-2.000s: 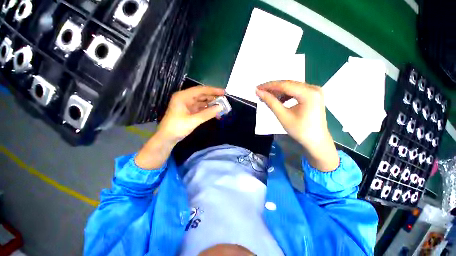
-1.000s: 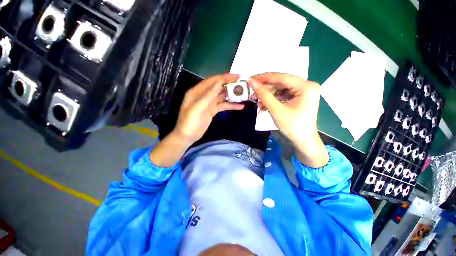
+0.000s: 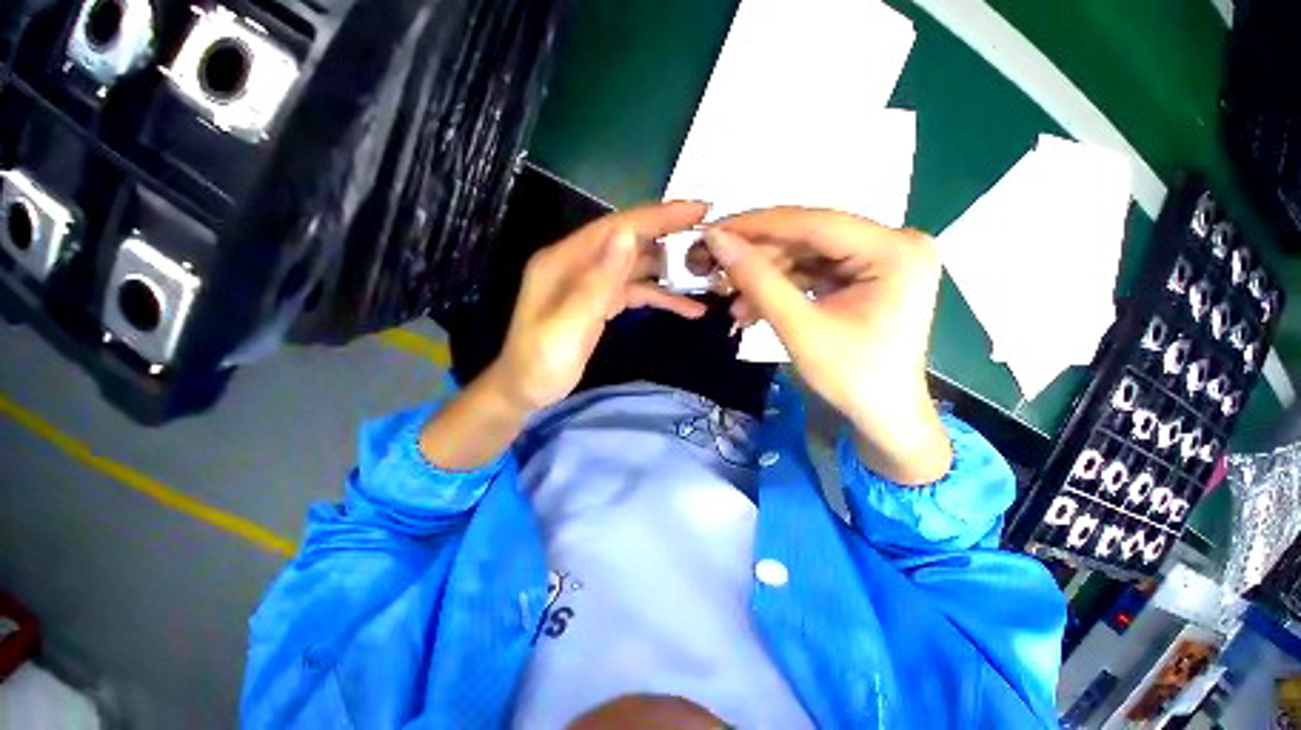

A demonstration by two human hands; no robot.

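Note:
My left hand (image 3: 578,292) holds a silver-white camera module (image 3: 688,263) with a dark round centre, between its fingertips. My right hand (image 3: 842,292) has its thumb and index fingertips at the module's right side and over part of its face. Whether a small sticker is between those fingertips cannot be told. White sheets (image 3: 785,107) lie on the green bench just beyond my hands, partly behind the right hand.
A thick stack of black trays (image 3: 414,186) with silver modules rises at the left. More white sheets (image 3: 1049,257) lie right of centre. A second black module tray (image 3: 1163,385) is at the right, with clear crinkled plastic (image 3: 1263,521) beyond it.
The left hand has raised and turned the module face up from its earlier tilt. The right hand has come over from the sheets to touch it. The view has shifted slightly.

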